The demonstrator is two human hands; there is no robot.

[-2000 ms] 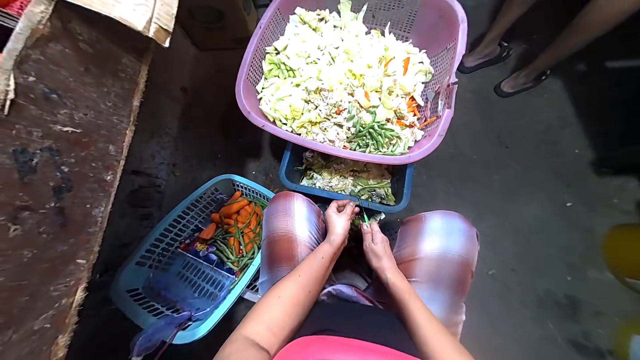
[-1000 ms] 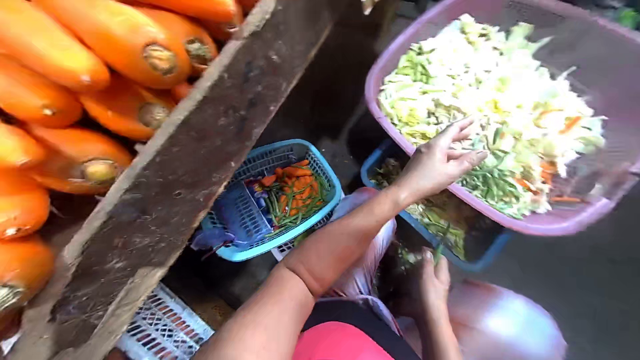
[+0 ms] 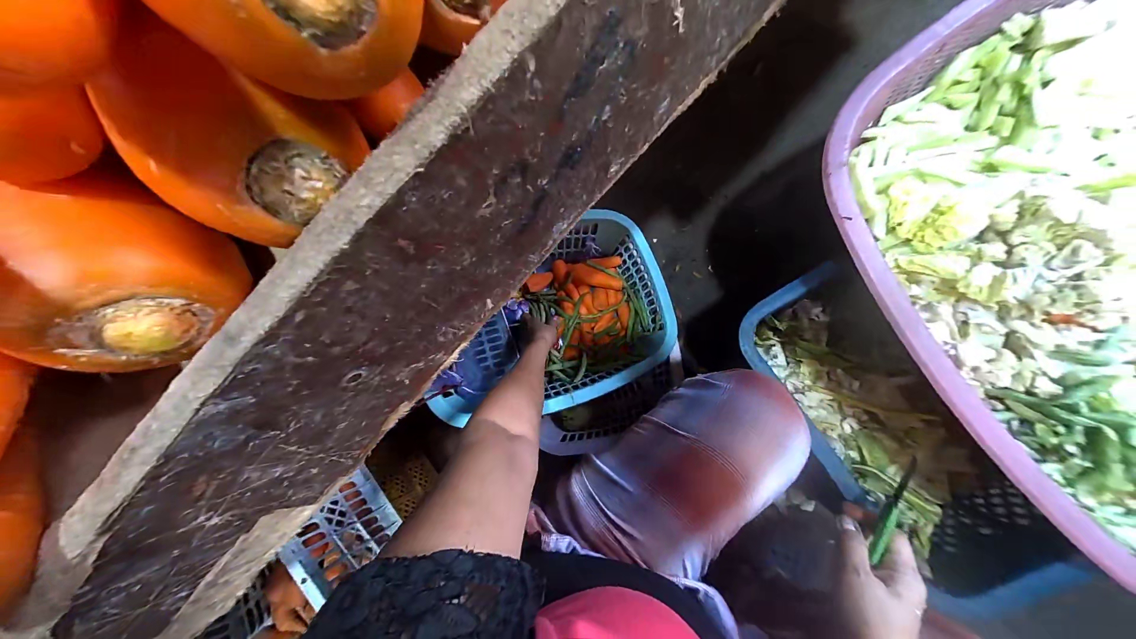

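Observation:
My left hand reaches into the blue plastic basket, at the green beans beside orange carrots; its fingers are mostly hidden, so its grip does not show. At the lower right my right hand holds a small green-handled knife, blade pointing up. Close beyond that hand is a blue tub with vegetable trimmings. Above the tub's right part stands the pink plastic basket, filled with pale chopped vegetables and cut green beans.
A rough wooden board crosses the left side diagonally, with large orange vegetables behind it. Below the board is a white plastic crate with orange pieces inside. My knee lies between the blue basket and the tub.
My left hand has moved from above the pink basket into the blue basket. The right hand still holds the knife. The view has swung to the left.

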